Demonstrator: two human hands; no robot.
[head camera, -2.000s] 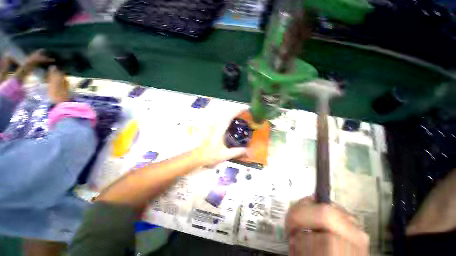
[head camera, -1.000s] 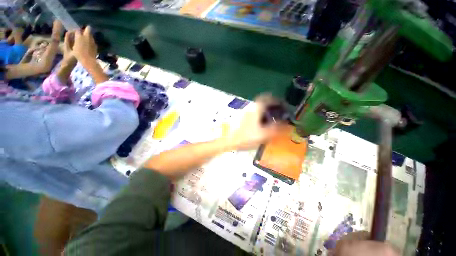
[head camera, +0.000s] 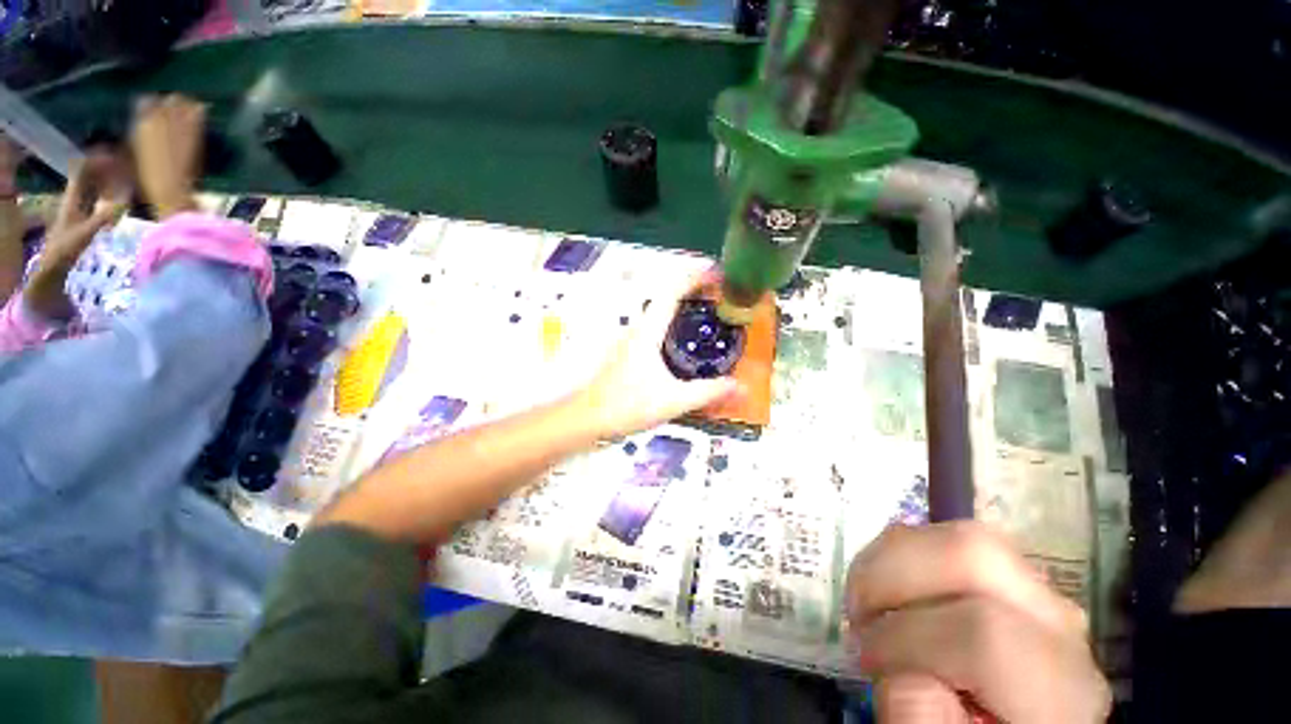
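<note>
A black round lamp housing (head camera: 705, 340) with a shiny top stands on the orange press pad (head camera: 758, 371), just left of the brass ram tip (head camera: 738, 308). My left hand (head camera: 640, 379) holds the housing, fingers behind it and thumb in front. The green arbor press (head camera: 782, 212) stands above the pad. My right hand (head camera: 977, 622) grips the lower end of the dark press lever (head camera: 944, 382); a bit of red shows under the fingers. Whether the ram touches the housing I cannot tell.
The green conveyor (head camera: 482, 142) beyond the newspaper (head camera: 835, 566) carries black units (head camera: 629, 167). At left are a neighbour's sleeve (head camera: 128, 410), a black tray (head camera: 290, 371) and a yellow piece (head camera: 371, 365). A glossy dark mass (head camera: 1232, 368) lies at right; a person's arm shows there.
A second ago my left hand held a black unit, blurred, behind the pad's left part; now a housing is on the pad beside the ram. My right hand still grips the lever. The view has shifted.
</note>
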